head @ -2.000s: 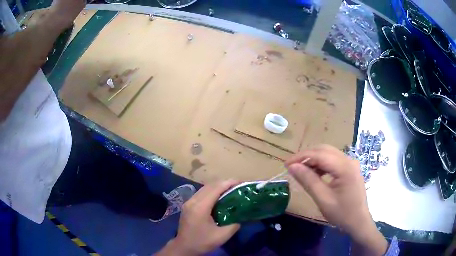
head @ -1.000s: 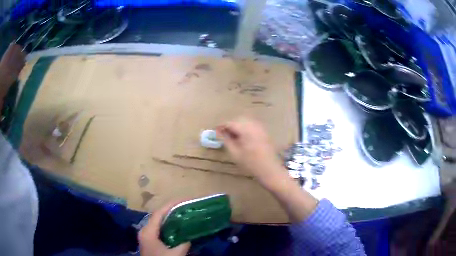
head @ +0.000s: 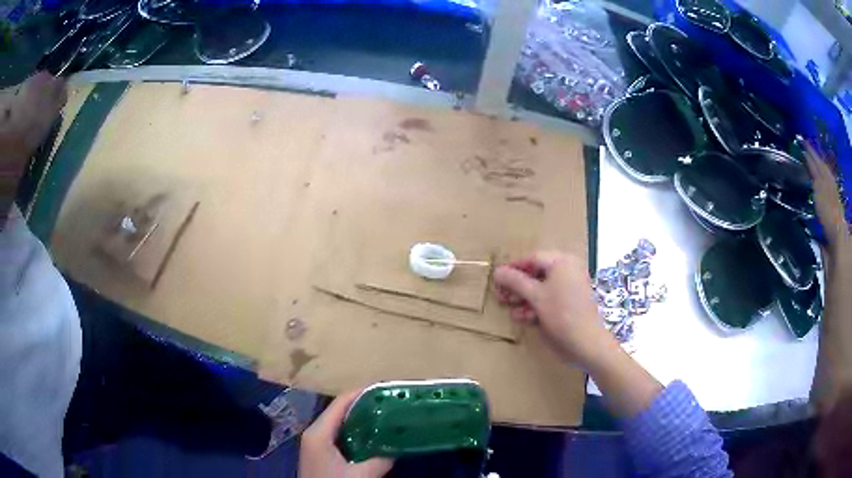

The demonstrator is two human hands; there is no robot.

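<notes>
My left hand (head: 329,442) holds a glossy green housing (head: 416,420) with a silver rim, low at the bench's front edge. A white round cup (head: 432,261) stands on a cardboard pad (head: 467,291). A thin pale stick (head: 465,262) rests across the cup and points right. My right hand (head: 523,288) is just right of the stick's outer end, fingers curled together; a small gap shows between them, and I see nothing in the fingers. Small silver pieces (head: 631,294) lie loose on the white sheet (head: 673,359), right of my right hand.
Green housings (head: 719,191) are piled at the right by a blue bin. A clear bag of small parts (head: 572,70) is behind, beside a metal post (head: 498,56). Another person's arm (head: 28,121) is at the left, and another hand (head: 824,191) at the right edge. A second pad with a stick (head: 143,241) lies left.
My right hand has gone from the housing to the cup, then a little right of it. The stick has been let go and lies in the cup. Another hand has appeared at the right edge.
</notes>
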